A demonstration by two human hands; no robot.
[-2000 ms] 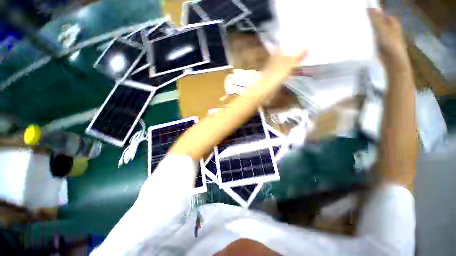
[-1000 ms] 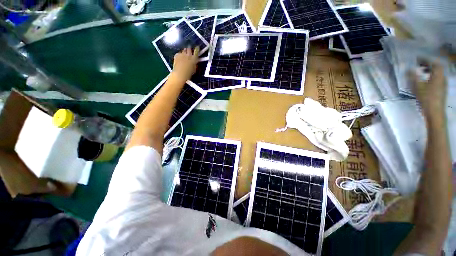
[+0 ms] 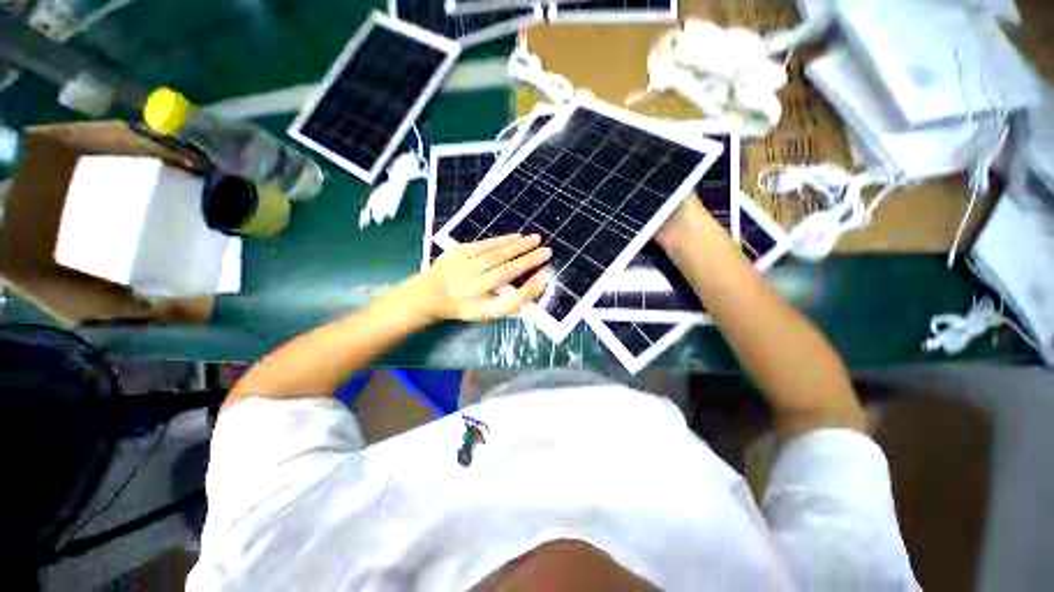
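Observation:
A solar panel (image 3: 589, 197) with a dark gridded face and white frame is held tilted above other panels, face up. My left hand (image 3: 491, 278) lies with its fingers over the panel's lower left edge and face. My right hand (image 3: 680, 226) is at the panel's right edge, its fingers hidden beneath it. More panels lie under it; one corner (image 3: 633, 335) sticks out at the bench edge. A crumpled off-white cloth (image 3: 722, 72) lies behind, on the brown cardboard sheet (image 3: 913, 220).
A single panel (image 3: 376, 95) with a white cable lies at back left. An open carton (image 3: 46, 220) with white sheets, a yellow-capped bottle (image 3: 237, 145) and a dark-lidded jar (image 3: 257, 208) stand left. Stacked panels (image 3: 936, 69) lean at right with loose cables.
My left hand has come back from the far panels and my right hand from the right-hand stack. Both are now at one panel over the near ones. The view has shifted.

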